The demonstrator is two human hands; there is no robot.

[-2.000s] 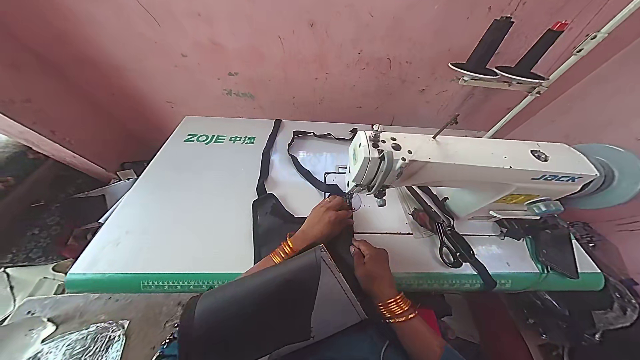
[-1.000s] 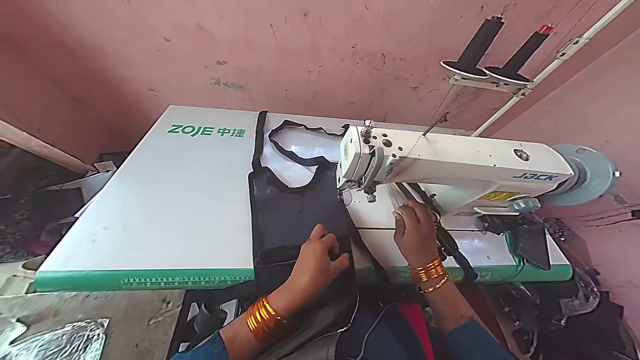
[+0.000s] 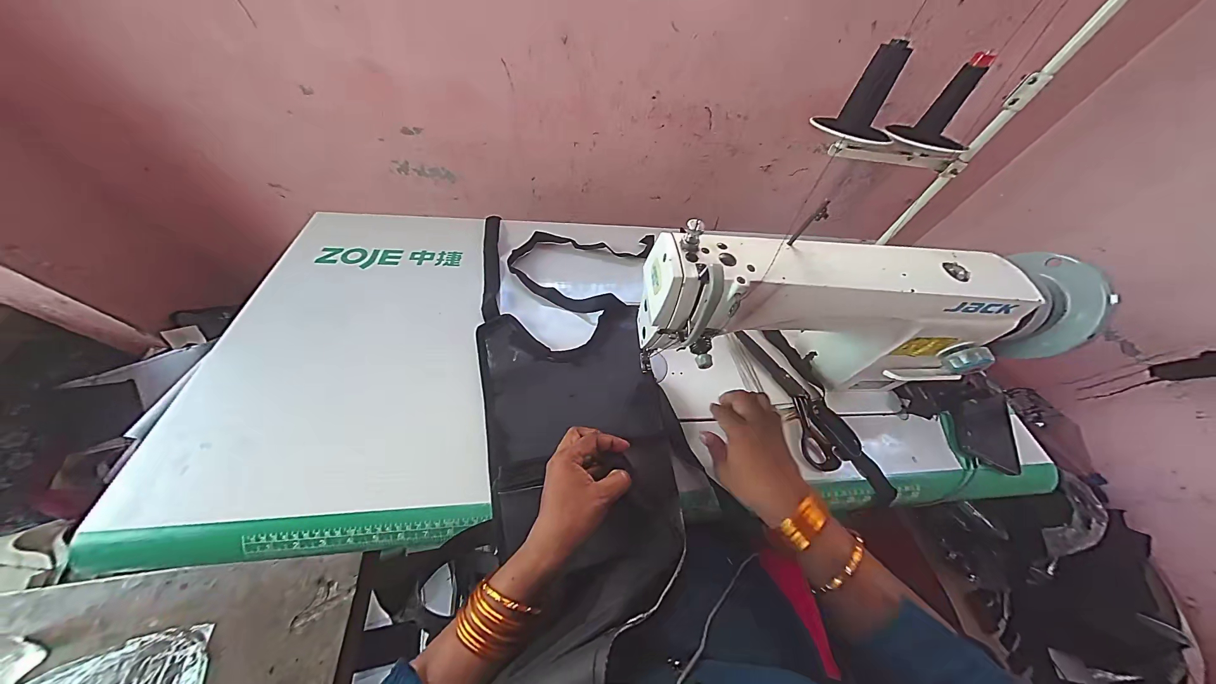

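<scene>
A black fabric piece (image 3: 579,399) with a curved, bound neckline lies on the sewing table, its lower part hanging over the front edge. A narrow black strap (image 3: 560,294) loops above it. My left hand (image 3: 584,480) is over the fabric, fingers bent, thumb apart, with nothing visible between them. To the right, my right hand (image 3: 755,446) has its fingers curled by thin pale strands; whether it grips them is unclear. Black-handled scissors (image 3: 819,442) lie just right of that hand. The needle area of the white sewing machine (image 3: 836,294) stands beside the fabric's right edge.
Two black thread cones (image 3: 869,90) stand on a rack behind the machine. Black strips (image 3: 855,456) lie beside the scissors. At lower left is a worn board (image 3: 275,608) with crumpled silvery material. Dark material is heaped at lower right.
Two seconds ago both hands were together at the fabric near the needle. They are now apart, my right hand farther right. The flap folded over at the front now hangs down.
</scene>
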